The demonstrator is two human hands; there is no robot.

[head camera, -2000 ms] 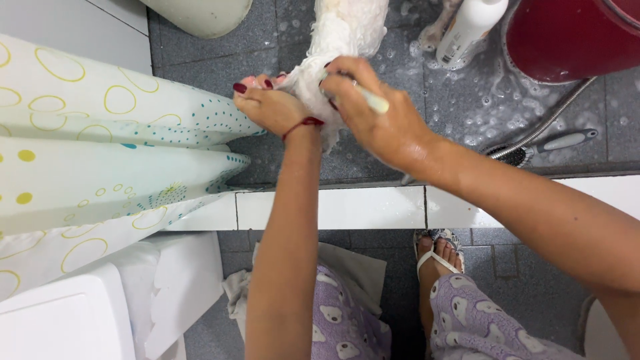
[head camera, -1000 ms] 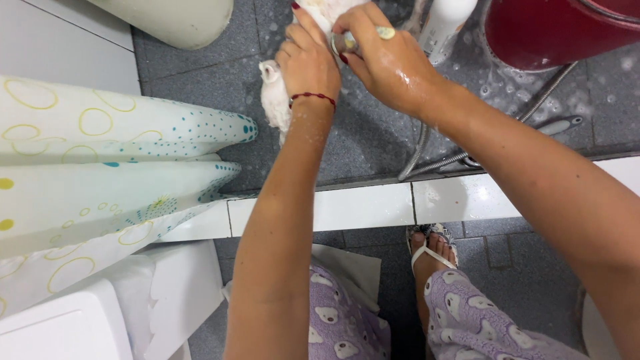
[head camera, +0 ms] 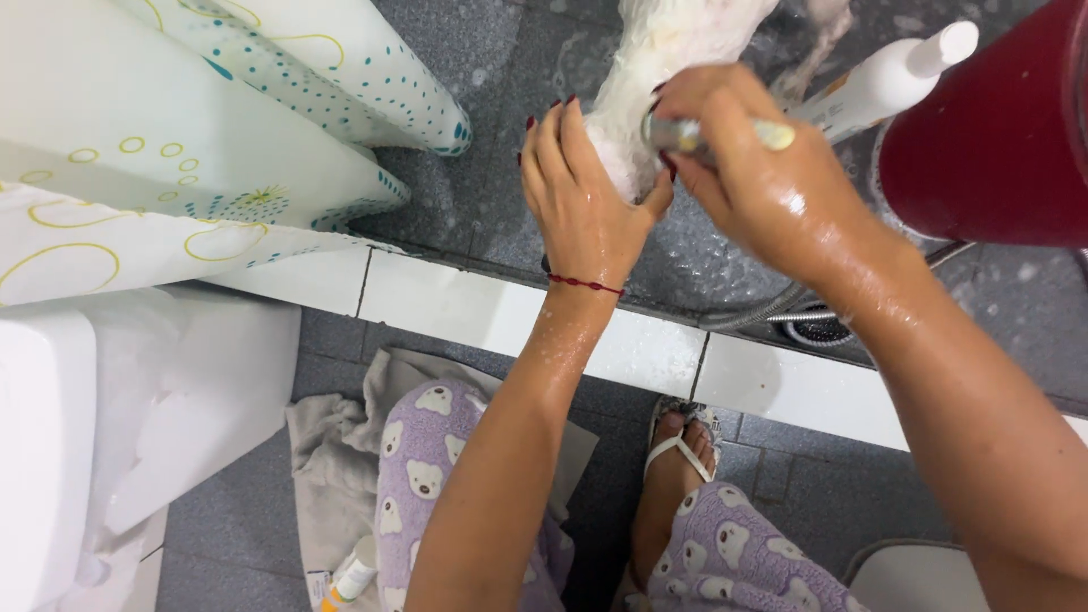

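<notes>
A wet white dog (head camera: 671, 51), lathered with suds, stands or lies on the grey tiled shower floor at the top; its head is hard to make out. My left hand (head camera: 582, 200) is laid against the near end of its body, fingers spread along one side and thumb on the other. In my right hand (head camera: 748, 153) is a small brush or similar tool (head camera: 680, 136) with a pale, rounded handle end, pressed to the wet fur; its working side is hidden. A white bottle (head camera: 875, 85) with writing lies or leans just beyond my right hand.
A dark red bucket (head camera: 986, 136) stands at right. A metal shower hose (head camera: 756, 316) and a black-bristled hairbrush (head camera: 818, 327) lie by the white tiled curb (head camera: 459, 310). The shower curtain (head camera: 280, 110) hangs at left. Grey cloth (head camera: 340, 459) and another bottle (head camera: 355, 571) lie outside the curb.
My left hand has shifted on the dog, its fingers now spread at the near end. The right hand still works the tool on the fur. The view has moved.
</notes>
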